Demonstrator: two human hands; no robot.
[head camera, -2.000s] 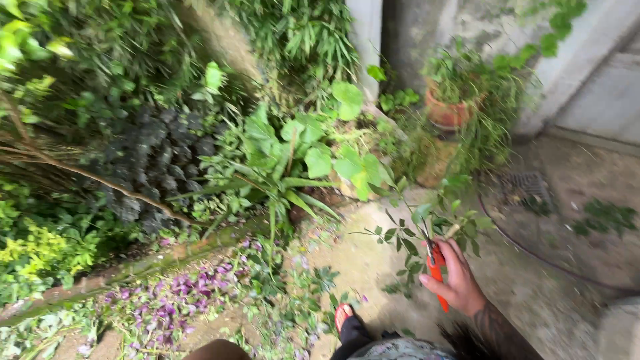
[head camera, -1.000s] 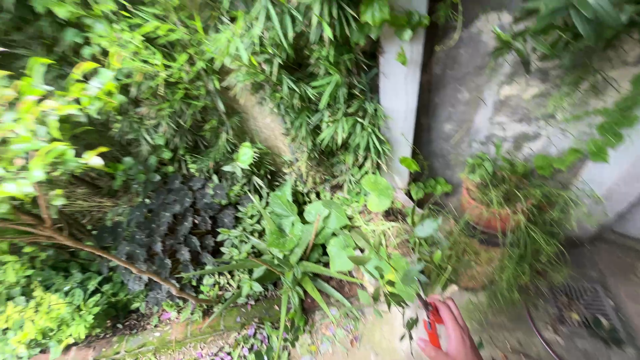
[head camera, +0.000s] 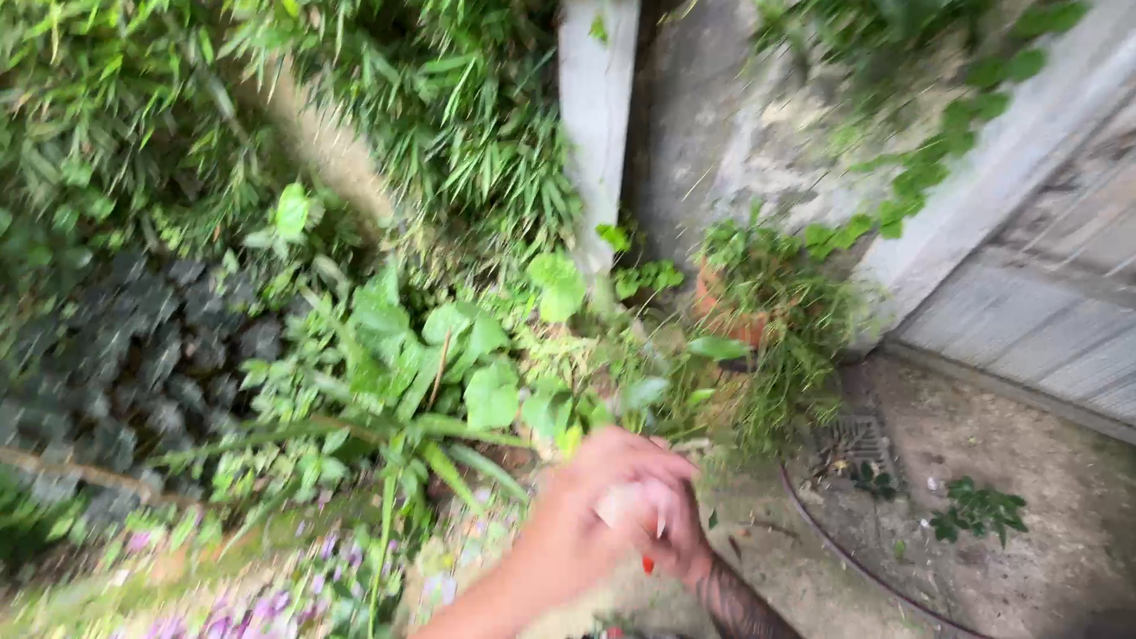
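My left hand (head camera: 590, 484) reaches in from the bottom and overlaps my right hand (head camera: 679, 519) at the lower middle; both are blurred. Below my right hand's palm shows the red handle end of the pruning shears (head camera: 648, 564), the rest of them covered by my hands. Whether my left hand grips anything cannot be made out. Green leaves (head camera: 643, 392) are just above the hands, and a broad-leaved plant (head camera: 493, 395) grows to their upper left.
A terracotta pot (head camera: 732, 306) with trailing foliage stands near the wall. A dark hose (head camera: 852, 555) curves past a floor drain (head camera: 852, 444) and a cut leafy sprig (head camera: 981, 508). A pale post (head camera: 599, 115) rises behind. Purple leaves (head camera: 266, 608) lie at lower left.
My left hand has come into view and met my right hand. The shears, plainly visible in my right hand before, are now mostly hidden. The view has shifted.
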